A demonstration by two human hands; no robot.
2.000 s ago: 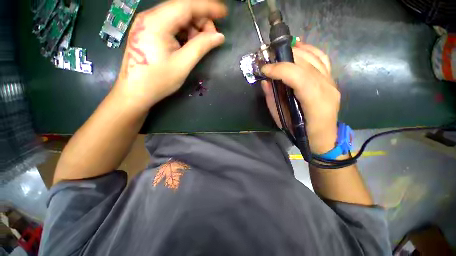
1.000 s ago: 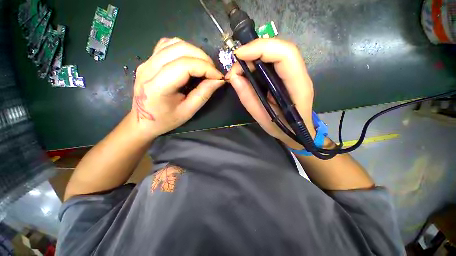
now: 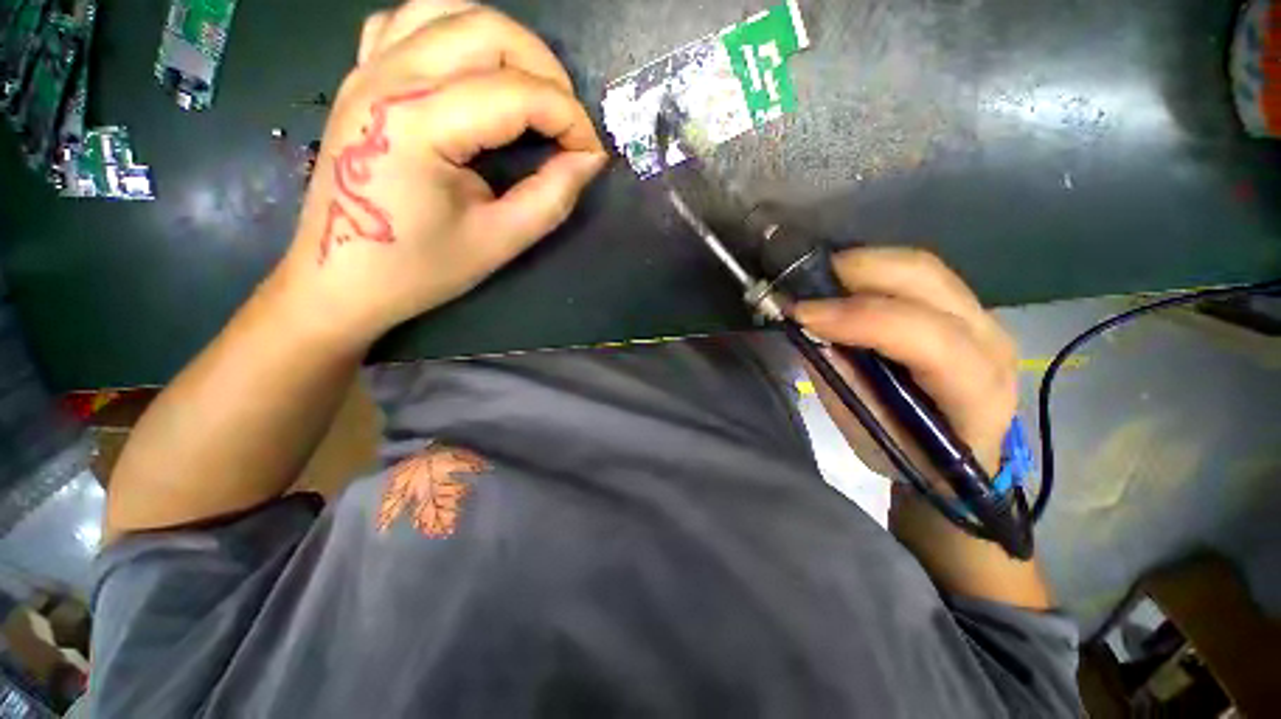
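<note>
The circuit board (image 3: 752, 77) lies on the dark green bench top, white with glare on its left part and green at its right end. My left hand (image 3: 450, 169) has thumb and forefinger pinched together at the board's left edge; the small component between them is mostly hidden by the fingertips. My right hand (image 3: 913, 337) grips the black soldering iron (image 3: 913, 414) from the lower right. The iron's blurred tip is over the left part of the board. The thin solder feed tube (image 3: 714, 242) runs beside it towards the board's lower edge.
Several overlapping green boards (image 3: 106, 165) lie at the far left, with a separate board (image 3: 194, 54) beside them. Tiny dark bits lie left of my left hand. The black cable (image 3: 1089, 337) loops from the iron to the right edge. A whitish reel (image 3: 1255, 70) is cut off at the upper right.
My hands have come apart. My right hand has moved down and right with the iron, its tip now over the board. My left fingertips are now by the board's left edge, and the board is more exposed.
</note>
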